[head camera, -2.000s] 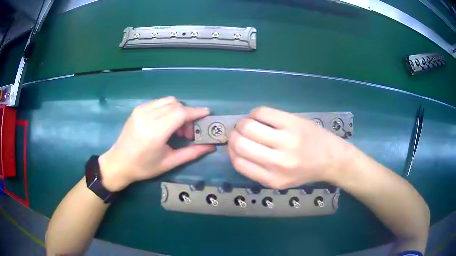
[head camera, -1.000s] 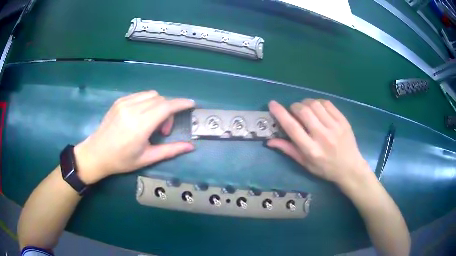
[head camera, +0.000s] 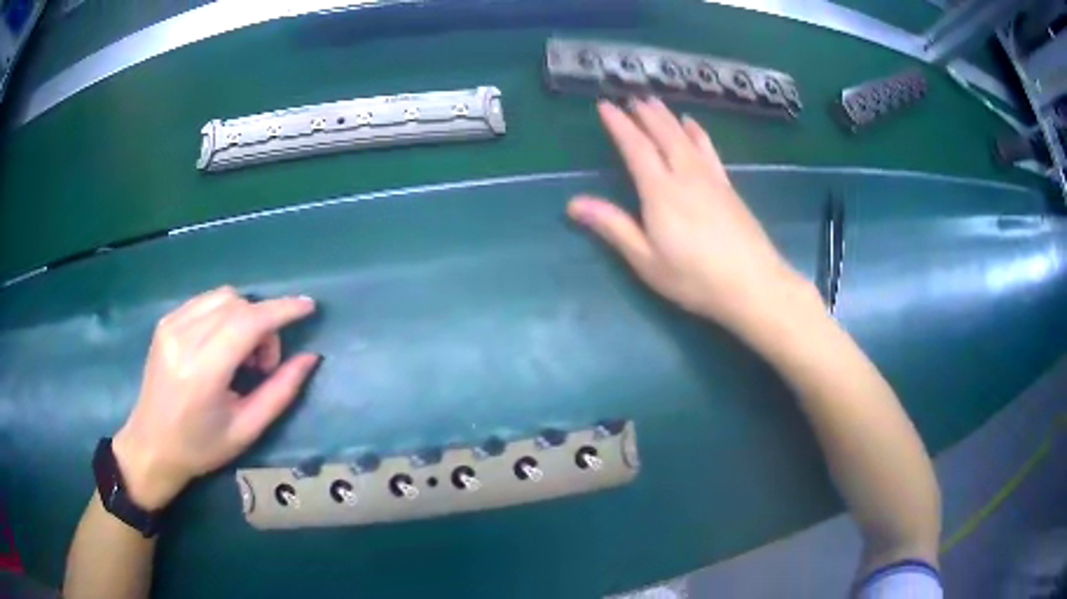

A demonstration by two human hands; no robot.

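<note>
A grey six-hole bar (head camera: 673,77) lies on the green surface at the upper middle right, its round recesses facing up. My right hand (head camera: 690,222) is open just below it, fingertips close to its lower edge; whether they touch I cannot tell. My left hand (head camera: 217,380) is over the mat at the left, thumb and index finger apart, holding nothing. A deep six-position part (head camera: 435,482) with dark holes and angled silver pins lies near the front edge, with no hand on it.
A pale-grey bar (head camera: 351,125) lies other face up at the upper left. A smaller-looking ribbed bar (head camera: 882,101) lies at the upper right. Dark tweezers (head camera: 832,252) lie right of my right hand. Metal strips and frame run along the back. A red edge (head camera: 9,550) shows at lower left.
The bar that was between my hands now lies on the far green surface. My right hand has moved forward and off it; my left hand stays back, empty. The view has shifted.
</note>
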